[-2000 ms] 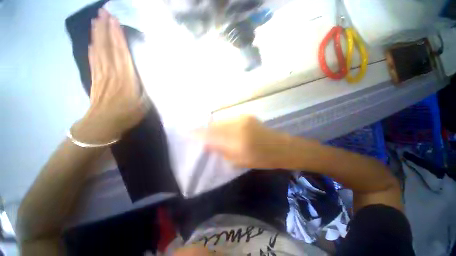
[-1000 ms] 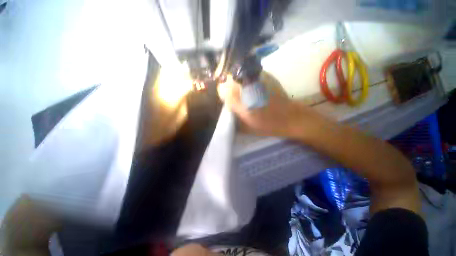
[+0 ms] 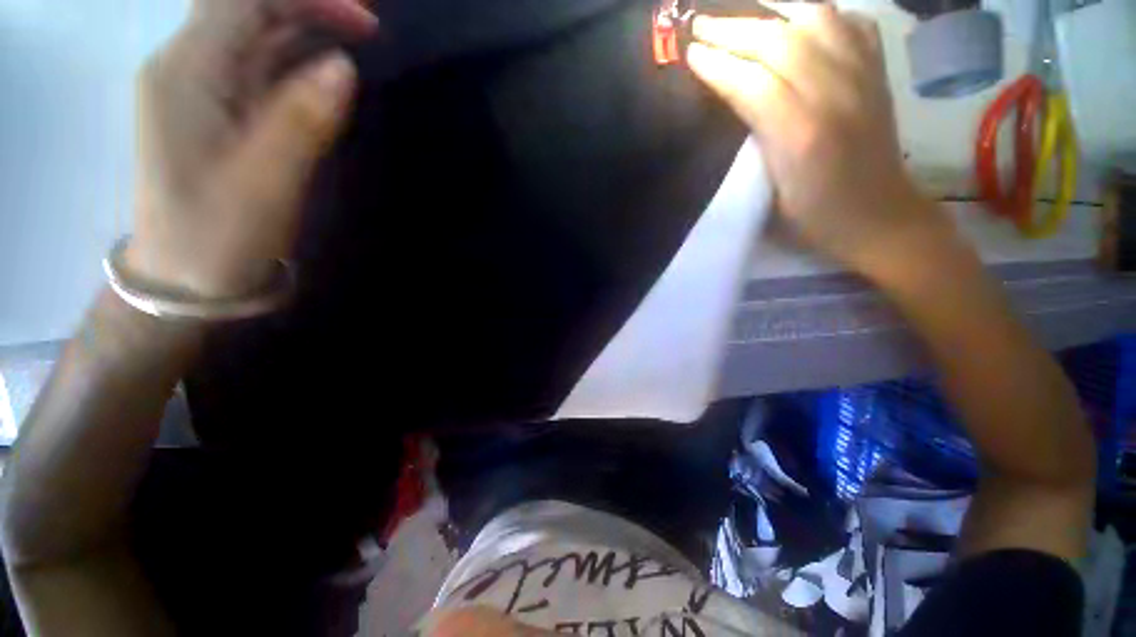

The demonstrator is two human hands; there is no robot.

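A large black cut panel (image 3: 498, 224) covers the middle of the view and hangs over the table's front edge. A light grey cut panel (image 3: 679, 311) shows beside it on the right. My right hand (image 3: 810, 112) is at the lit presser foot (image 3: 667, 35), fingertips on the cloth's edge; whether it pinches the cloth is hidden. My left hand (image 3: 249, 137) is at the upper left over the black panel's left edge, thumb and fingers apart, slightly blurred. Whether it holds cloth cannot be told.
A grey ribbed knob (image 3: 954, 52) is right of my right hand. Scissors with red and yellow loops (image 3: 1028, 156) lie behind the ruler-marked table edge (image 3: 847, 326). A dark block (image 3: 1119, 222) is at the right rim. Blue baskets (image 3: 860, 436) and pale offcuts (image 3: 760, 523) are below.
The black panel now spreads over much of the view, covering more of the pale cloth. My left hand has come up from the lower left. The view has shifted left, and my right hand remains by the foot.
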